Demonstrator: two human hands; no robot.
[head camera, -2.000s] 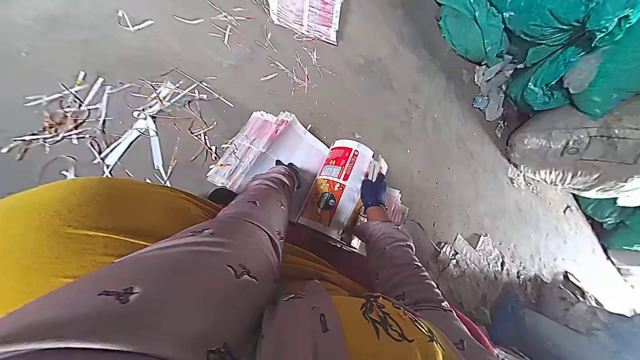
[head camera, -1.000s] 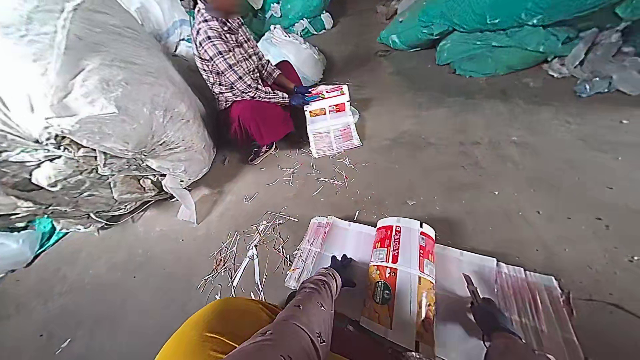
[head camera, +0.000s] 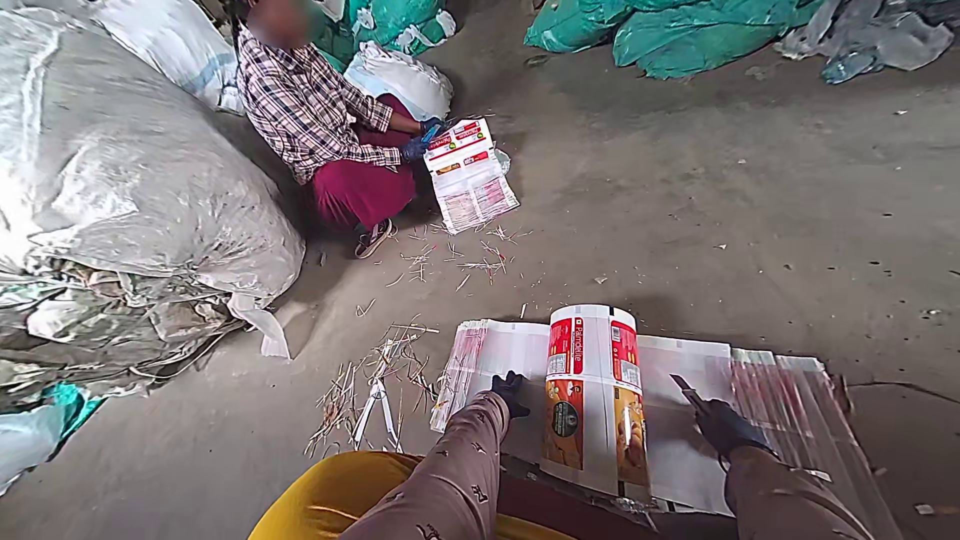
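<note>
A stack of printed plastic film sheets (head camera: 679, 375) lies in front of me, with layered cut edges at both ends. Over its middle, one red, white and orange printed sheet (head camera: 596, 386) curls up in an arch. My left hand (head camera: 511, 394), in a dark glove, rests on the white film left of the arch, fingers spread and holding nothing. To the right of the arch, my gloved right hand (head camera: 724, 429) grips a knife (head camera: 686, 391), its blade pointing up and left above the film.
Thin cut strips (head camera: 379, 390) litter the floor left of the stack. Ahead, a person (head camera: 322, 127) in a checked shirt squats with similar printed sheets (head camera: 472, 176). A large grey sack (head camera: 142, 172) stands at the left; green sacks (head camera: 697, 34) lie at the back.
The view has swung up, bringing the other person in. My right hand, at the curled sheet's right edge two seconds ago, is now apart from it on the right. The curled sheet stands in an arch.
</note>
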